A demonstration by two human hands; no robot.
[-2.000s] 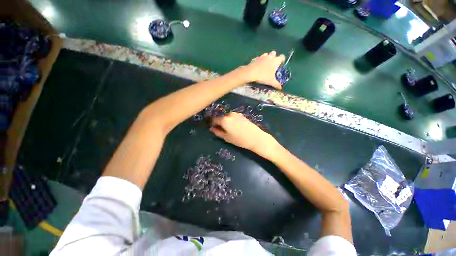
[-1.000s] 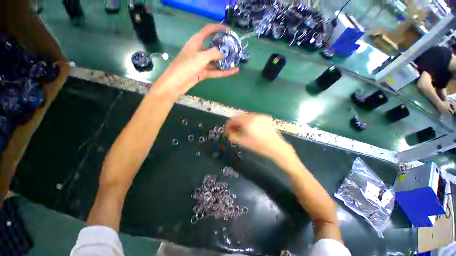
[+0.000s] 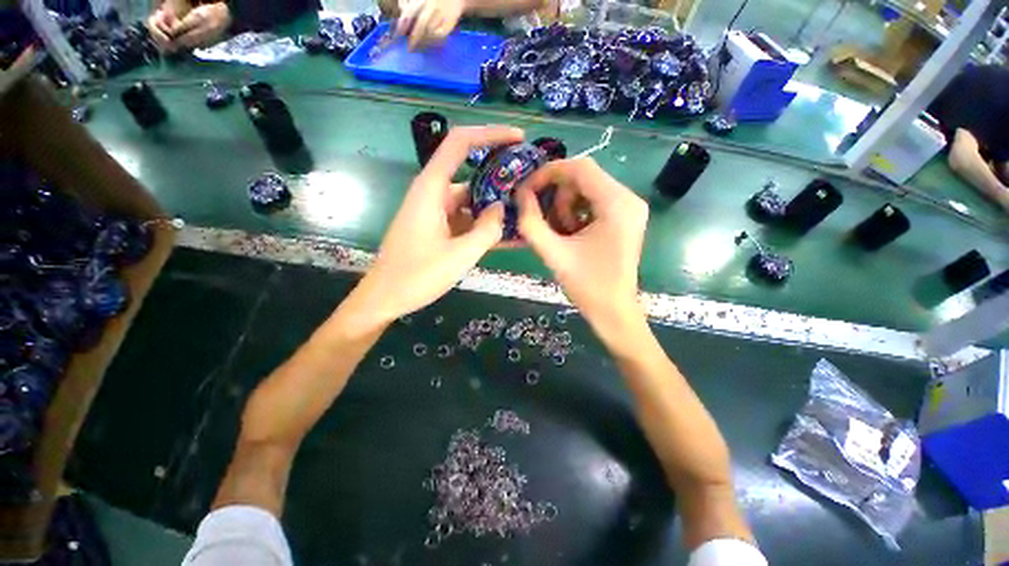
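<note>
My left hand (image 3: 426,238) holds a round wired unit (image 3: 505,177) above the metal rail, thumb and fingers around its side. My right hand (image 3: 592,227) is at the unit's right side, its thumb and fingertips pinched against it. Whether a ring is between those fingertips cannot be seen. A pale lead wire (image 3: 592,146) sticks out beyond the right hand. Small rings lie on the dark green bench in a heap (image 3: 476,486), with looser rings (image 3: 531,337) near the rail.
The pale metal rail (image 3: 775,323) borders the green conveyor, which carries black cylinders (image 3: 682,169) and wired units (image 3: 269,192). Carton of units (image 3: 133,321) at left. Clear plastic bag (image 3: 846,453) at right. Blue tray (image 3: 426,69) and a pile of units (image 3: 609,69) across the belt, near other people's hands.
My left hand took a unit from the belt side and now holds it nearer the middle. My right hand has moved up from the loose rings to the unit. The view has tilted up.
</note>
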